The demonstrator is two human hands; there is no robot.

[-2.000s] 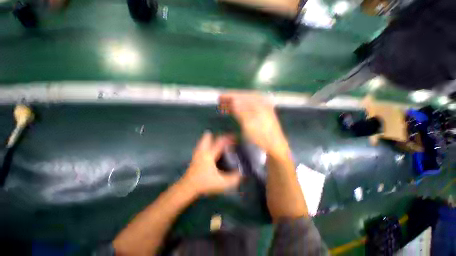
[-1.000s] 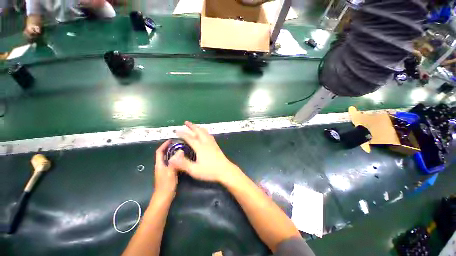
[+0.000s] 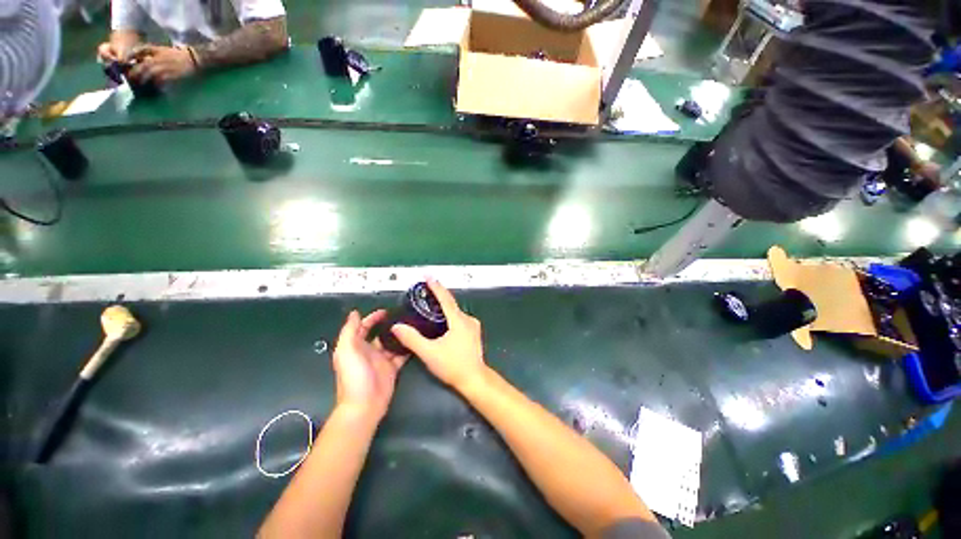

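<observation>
A black cylindrical housing is held tilted between my two hands, just on my side of the metal rail. Its round end with pale rings faces up and to the right. My right hand is closed round its right side, thumb across the front. My left hand is beside its lower left, palm up, with the fingertips touching or under it. Part of the housing is hidden by my fingers.
A mallet, a thin white ring and a tiny ring lie left. A paper sheet, another black cylinder and a torn carton are right. A black duct hangs above. A person's hands work beyond the belt.
Since a second ago, the housing has turned from end-up to tilted right. My left hand has opened more, and my right hand now grips the housing's side. The camera view has shifted slightly.
</observation>
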